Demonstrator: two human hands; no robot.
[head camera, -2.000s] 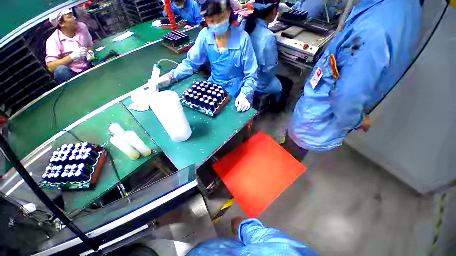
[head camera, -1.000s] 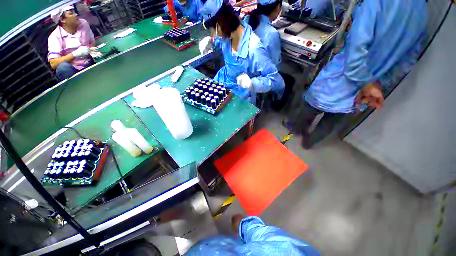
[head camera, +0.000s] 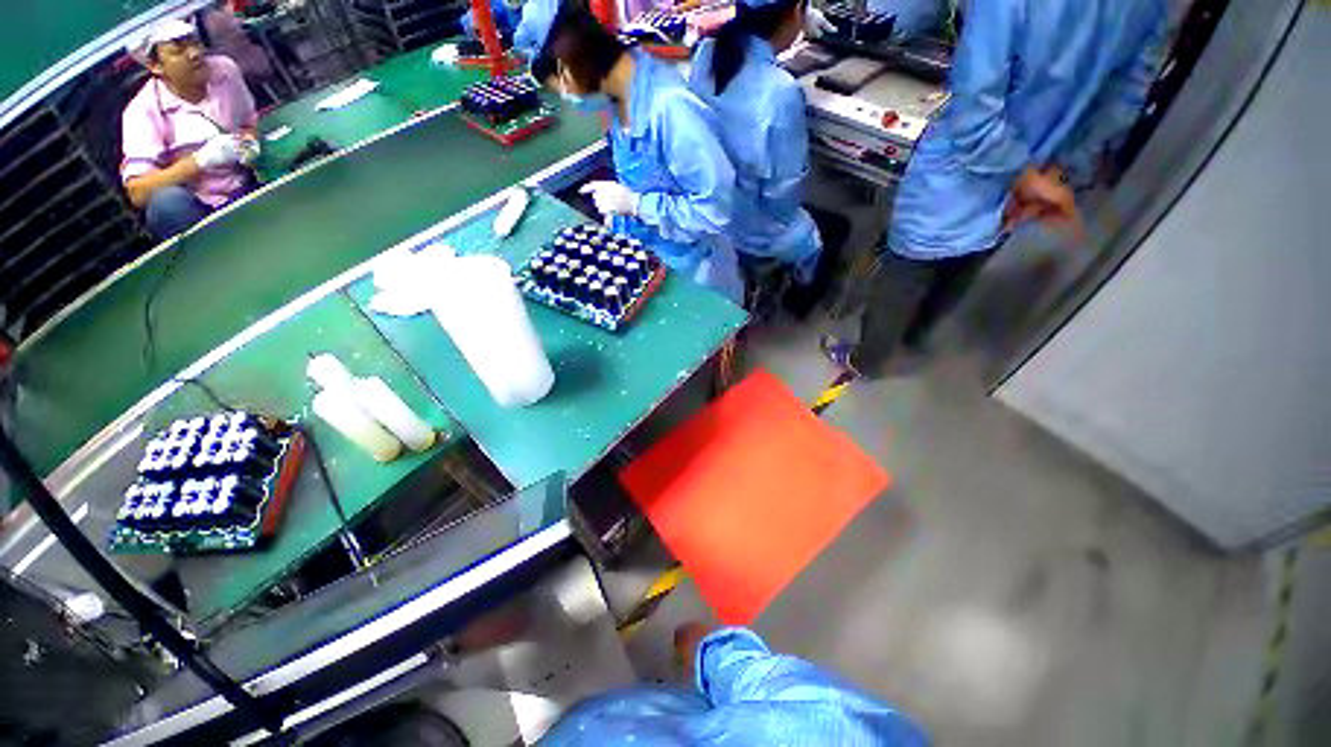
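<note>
What seems to be my right hand is at the bottom, small, dark and partly hidden by its blue cuff; its fingers cannot be made out. My left hand is not in view. The hand is close to the near corner of an orange-red square sheet; contact cannot be told. On the green bench stands a white plastic tub, with crumpled white gloves or wipes behind it. Beside it is a circuit board with dark capacitors. Two cream bottles lie left, near another populated board.
A seated worker in blue is behind the bench. Another person stands at right, hands behind the back, by a grey panel. A green conveyor runs behind. A dark bar crosses lower left. Yellow-black tape marks the floor.
The seated worker has turned aside and released the white tool, which lies on the bench. The standing person has moved farther back. My visible hand and the red sheet have hardly moved.
</note>
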